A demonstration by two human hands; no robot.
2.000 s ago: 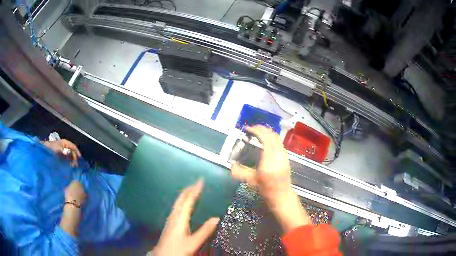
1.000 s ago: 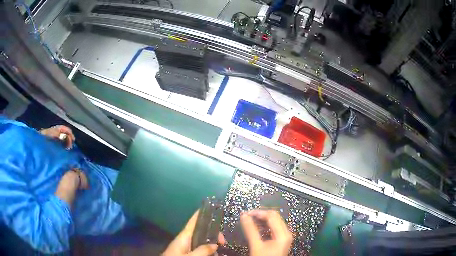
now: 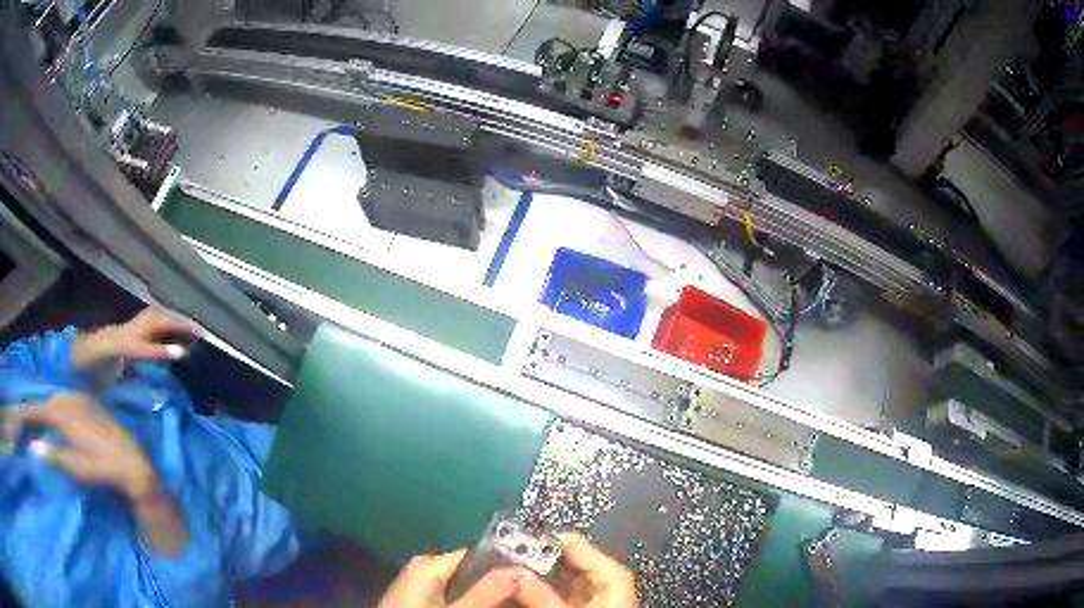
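My left hand and my right hand are at the bottom edge, partly cut off. Both hold a grey fixture plate, tilted with one end towards the line; dark holes show at that end. Small shiny metal parts lie scattered on a dark parts mat, just beyond and right of my hands. A bare dark patch shows in the middle of the mat. Whether my fingers hold any small part is too small to tell.
A green work mat lies left of the parts. Beyond runs the conveyor belt with loaded carriers between rails. Behind stand a blue bin, a red bin and a dark stack. A blue-clothed person sits left.
My right hand has moved from over the parts to the fixture plate. The plate has turned, its holed end now facing up and right. The other person's hands have moved apart.
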